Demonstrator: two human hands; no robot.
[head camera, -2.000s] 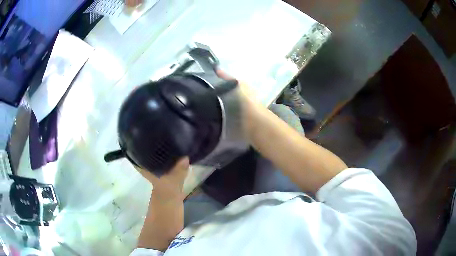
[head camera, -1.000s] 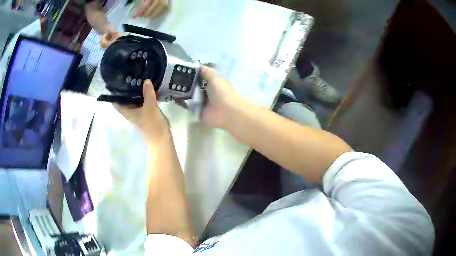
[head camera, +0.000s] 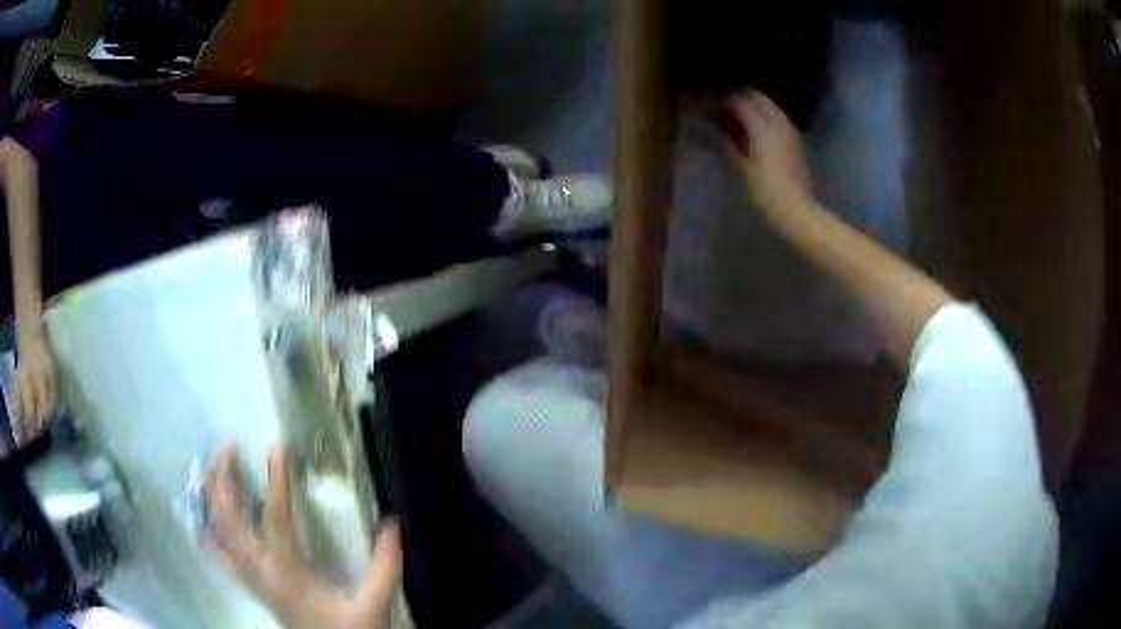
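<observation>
My right hand (head camera: 768, 154) reaches into a large open brown carton (head camera: 725, 504) at the right. Its fingers are at a dark, blurred object (head camera: 762, 49) at the carton's far end; whether they grip it I cannot tell. My left hand (head camera: 301, 553) is over the near part of the white bench, fingers spread, holding nothing. A security camera (head camera: 76, 510), with a black part and a grey-white body, lies at the bench's left side, cut off by the picture's edge.
The white bench (head camera: 160, 332) has a scuffed, worn corner (head camera: 295, 252). A person in dark clothing sits beyond it, their hand (head camera: 35, 387) close to the camera. Their shoe (head camera: 559, 197) is near the carton's wall. Another brown carton (head camera: 332, 43) stands at the top.
The view has swung right to the carton. Both my hands have left the camera they held. My right hand has moved into the carton; my left hand is now spread over the bench.
</observation>
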